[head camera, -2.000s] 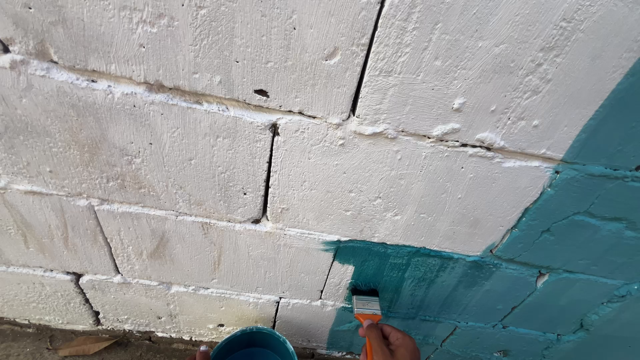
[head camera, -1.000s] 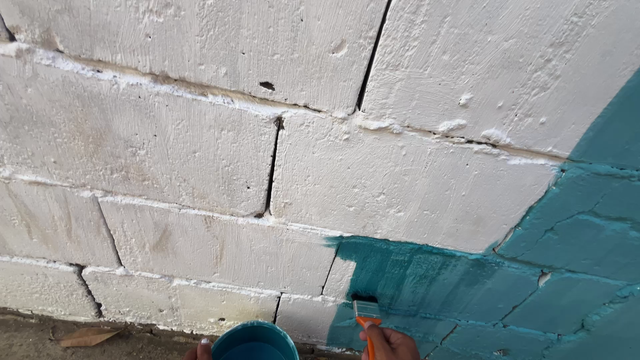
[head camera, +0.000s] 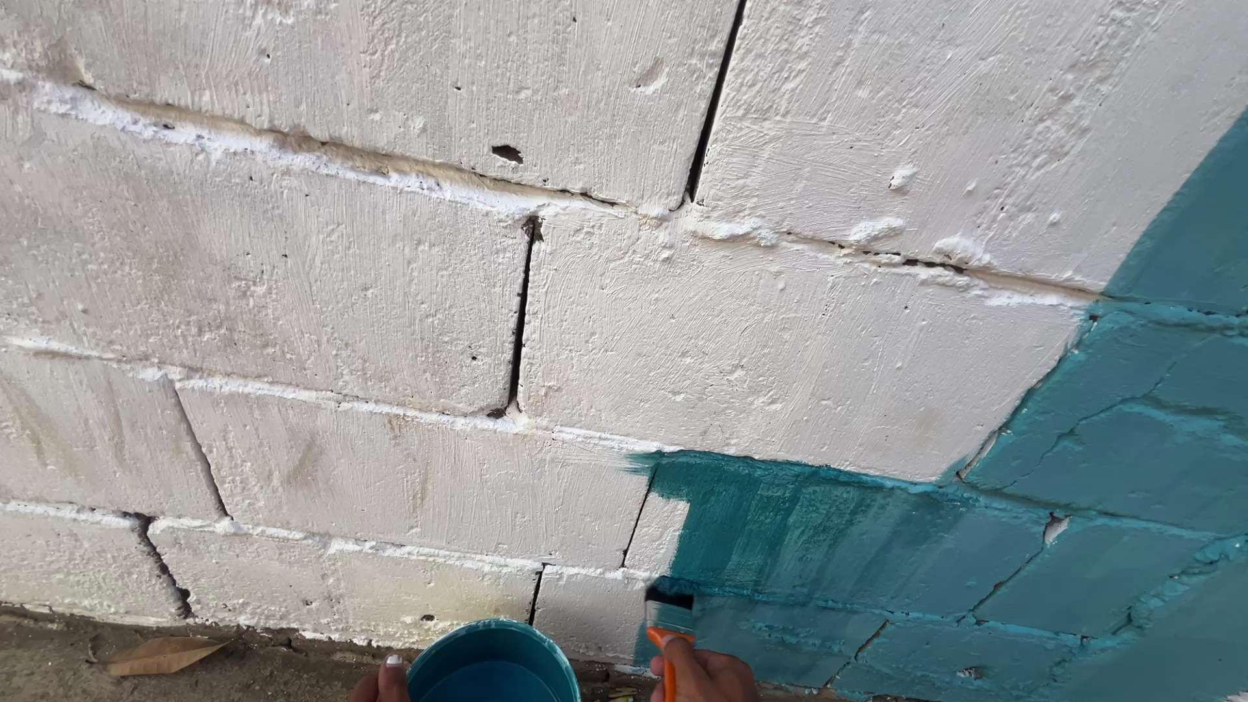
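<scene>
My right hand (head camera: 704, 673), at the bottom edge, grips a paintbrush with an orange handle (head camera: 669, 658). The brush's dark, wet bristles (head camera: 673, 591) rest against the block wall at the left border of the teal paint (head camera: 829, 531). To the left, my left hand (head camera: 382, 682) holds the rim of a teal paint container (head camera: 558, 651) with paint inside; only its fingers show. White-coated blocks (head camera: 780, 361) fill most of the wall above and to the left.
Bare ground (head camera: 58, 653) runs along the foot of the wall at lower left, with a dry brown leaf (head camera: 166, 655) on it. Cracks and open joints (head camera: 524, 317) part the blocks. Older-looking teal paint (head camera: 1170, 439) covers the right side.
The brush has moved a little down along the paint's left border, and teal now reaches lower there. The paint container and my left hand show slightly more than two seconds ago.
</scene>
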